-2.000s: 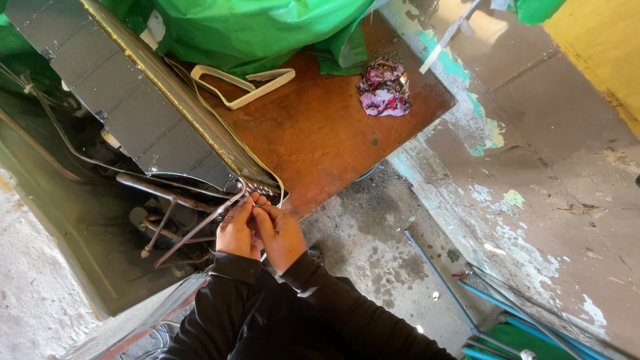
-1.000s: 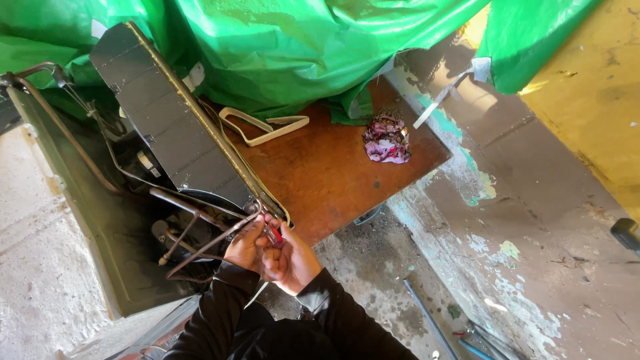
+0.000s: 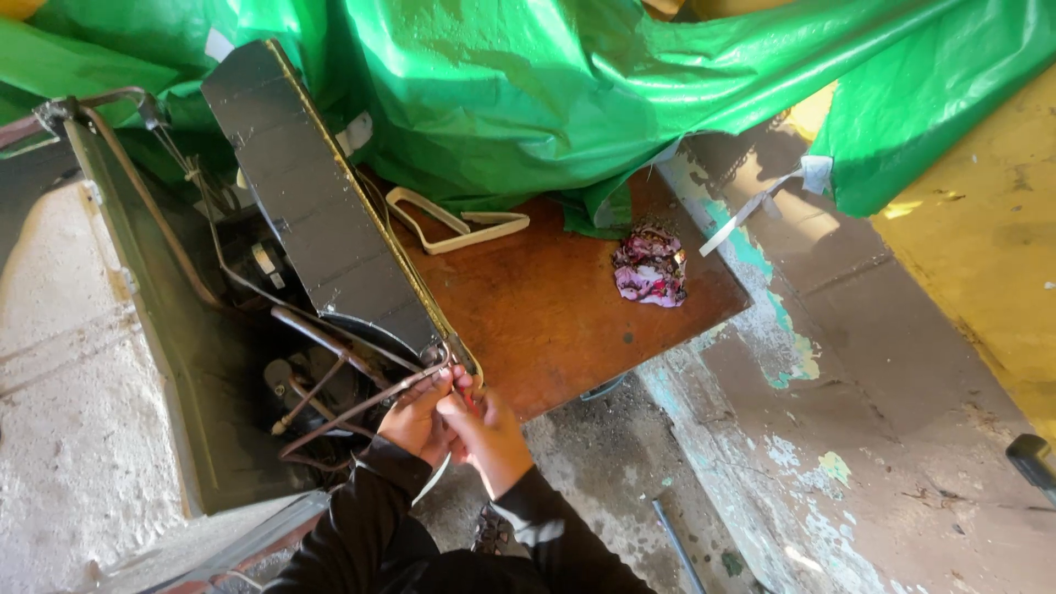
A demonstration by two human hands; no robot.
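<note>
My left hand is closed around the end of thin copper tubing at the lower corner of a finned coil unit with a dark panel. Against it, my right hand grips a small red item, mostly hidden by the fingers; its kind cannot be told. Bent copper pipes run left from my hands into an open metal housing, over a dark round part that may be a compressor. A thin pale strip or cable hangs below my hands.
A brown wooden board carries a cream bent strip and a crumpled purple cloth. Green plastic sheeting drapes over the back. A metal rod lies on the concrete floor, and a low painted ledge runs along the right.
The red item now shows between my fingers, unlike two seconds ago. Both hands stay at the same corner of the coil. The view has shifted, showing more green sheeting.
</note>
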